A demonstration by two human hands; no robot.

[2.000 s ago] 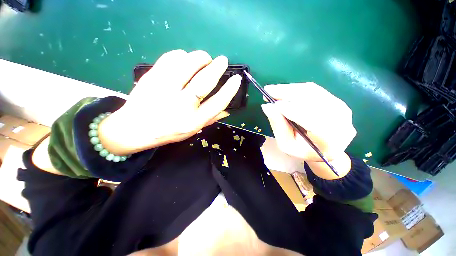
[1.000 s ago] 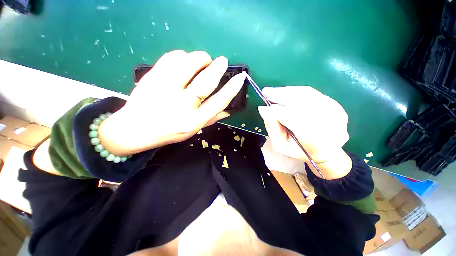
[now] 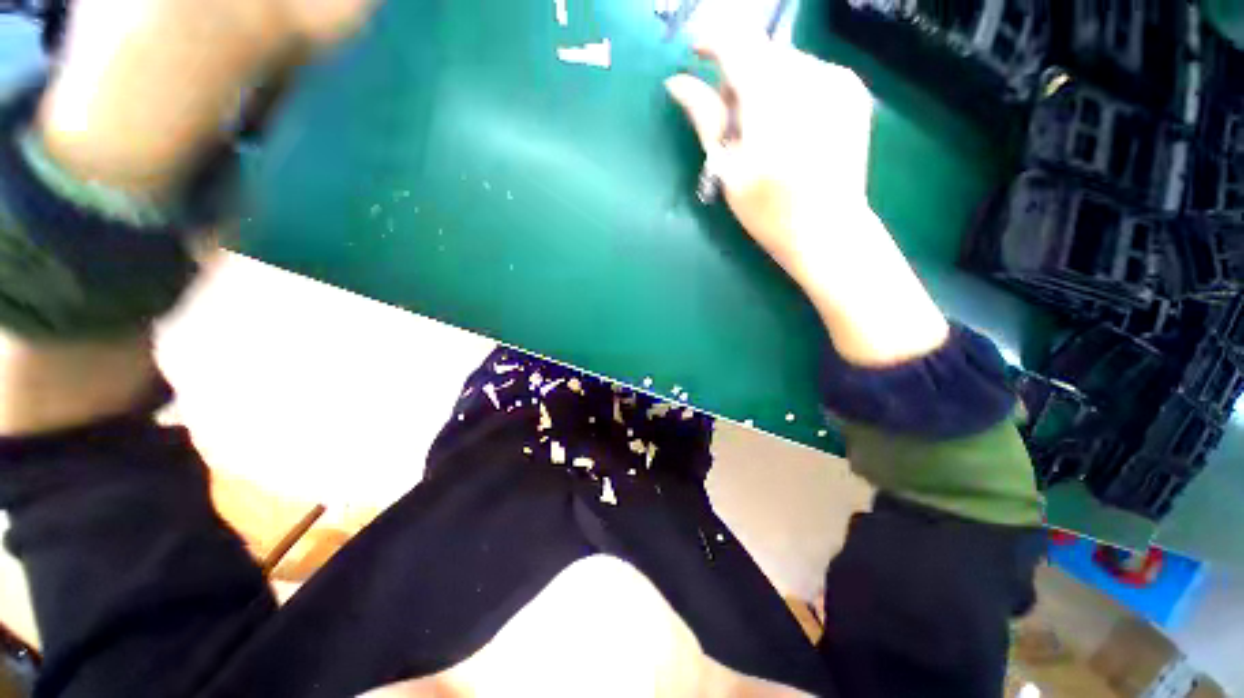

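Note:
My left hand (image 3: pixel 178 82) is blurred and partly cut off at the upper left. A blurred dark thing (image 3: pixel 253 116) shows beside it, and whether the hand holds it cannot be told. My right hand (image 3: pixel 798 143) is over the green surface at the top, its fingertips near the upper edge. Short dark parts of what look like the tweezers (image 3: pixel 707 184) show at the fingers, partly hidden by the hand. White film strips (image 3: pixel 587 55) lie on the green surface left of it.
Black windowed housings (image 3: pixel 1078 205) are piled along the right side of the green surface (image 3: pixel 546 232). Yellow and white scraps (image 3: pixel 553 423) lie on my dark lap and along the surface's edge. A blue-and-red item (image 3: pixel 1132 573) and cardboard boxes are at the lower right.
The view has shifted, bringing more of the right-hand piles in. Both hands have moved up and apart. The housing no longer shows under my left hand in front of me.

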